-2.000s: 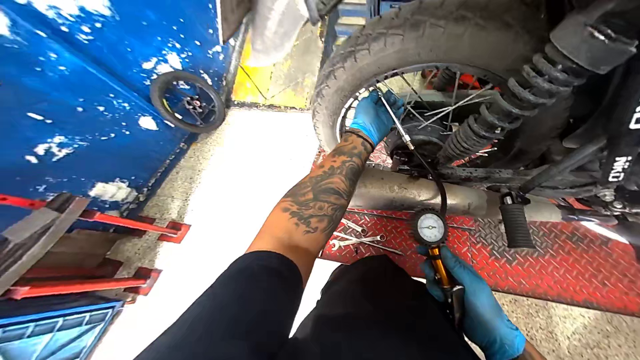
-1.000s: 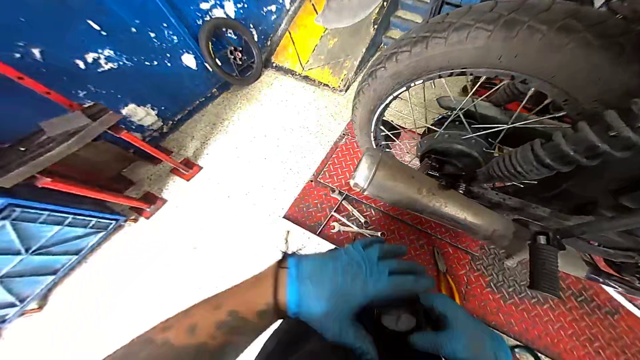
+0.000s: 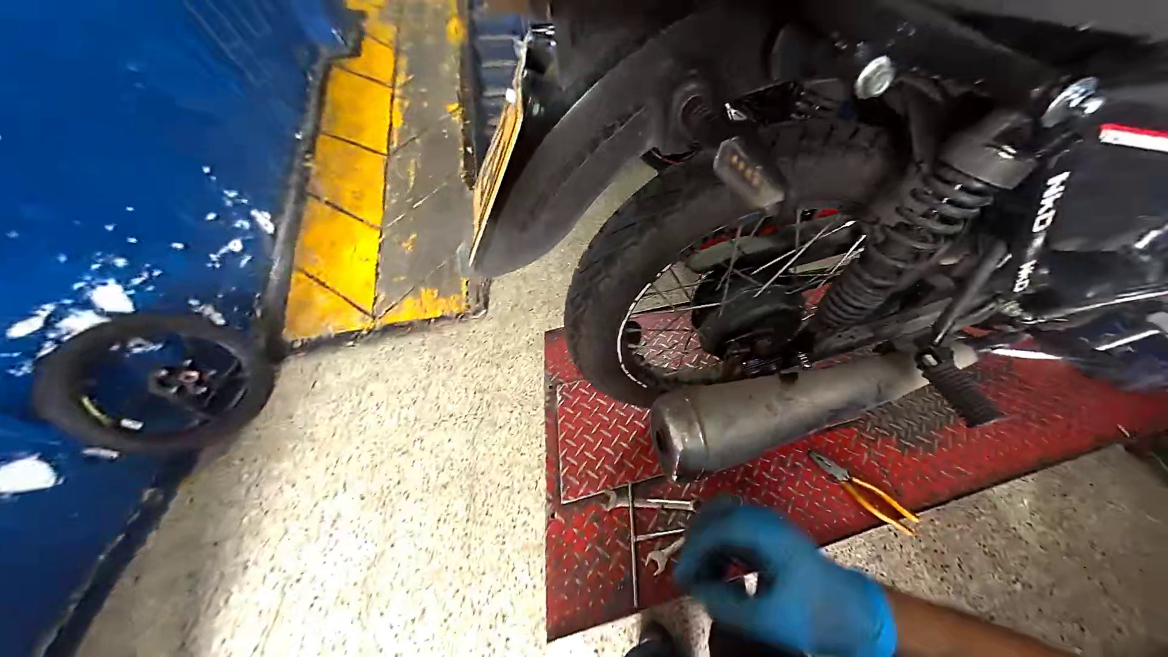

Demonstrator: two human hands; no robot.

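Observation:
My right hand (image 3: pixel 776 579), in a blue glove, is at the lower right with its fingers curled; a small pale and dark thing shows at them, blurred, so I cannot tell what it is or whether it is held. Just left of the hand, wrenches (image 3: pixel 659 504) lie on the red diamond-plate platform (image 3: pixel 602 429). Combination pliers with yellow handles (image 3: pixel 881 500) rest on the plate above the hand. Beyond stands the motorcycle's rear wheel (image 3: pixel 607 292), with the exhaust muffler (image 3: pixel 776 415) in front of its lower part. My left hand is out of view.
A loose wheel with a tyre (image 3: pixel 155 383) leans on the blue wall (image 3: pixel 109 182) at left. A yellow and grey ramp (image 3: pixel 365 210) reaches along the wall. The footpeg (image 3: pixel 963 388), rear shock absorber (image 3: pixel 899 242) and mudguard (image 3: pixel 584 155) stick out from the motorcycle.
My left hand, close to the right one a second ago, has left the view. The pressure gauge held two seconds ago no longer shows. The view has swung toward the motorcycle's rear.

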